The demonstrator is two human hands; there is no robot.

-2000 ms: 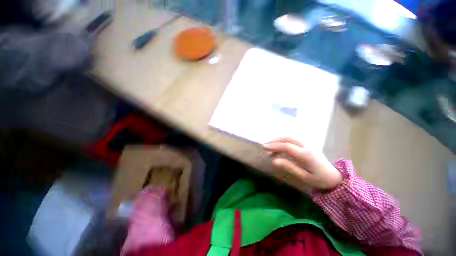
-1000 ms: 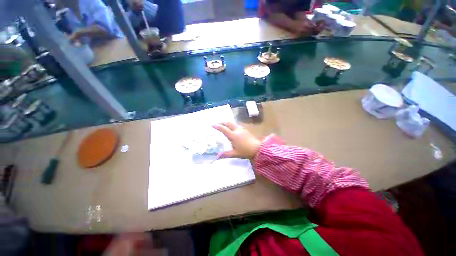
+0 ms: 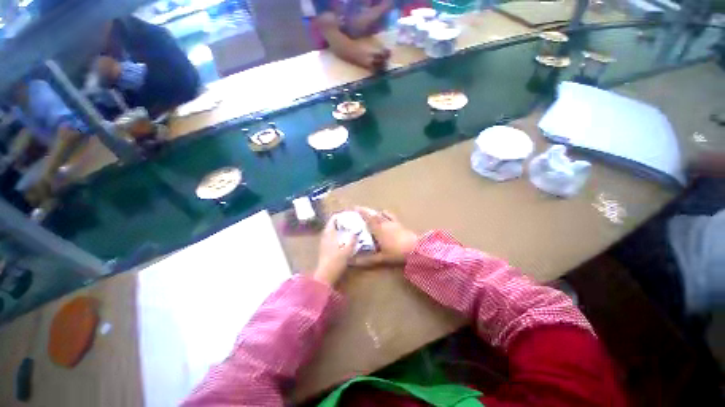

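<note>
A small crumpled white paper bundle (image 3: 354, 230) is between my two hands on the brown table, right of the paper stack. My left hand (image 3: 335, 253) holds its left side. My right hand (image 3: 388, 237) holds its right side. What is inside the paper is hidden. The stack of white wrapping paper (image 3: 215, 306) lies to the left, partly covered by my left sleeve. A small white block (image 3: 304, 210) on a dark base stands just beyond my hands.
A wrapped piece (image 3: 502, 152), a crumpled paper bundle (image 3: 560, 170) and another paper stack (image 3: 612, 127) are at right. An orange disc (image 3: 73, 331) and a dark handle (image 3: 25, 378) lie at left. The green belt (image 3: 389, 147) carries several metal stands. People are across it.
The view has turned right. My left hand has come up onto the table. My right hand has left the paper stack, and both hands now hold a paper bundle beside it.
</note>
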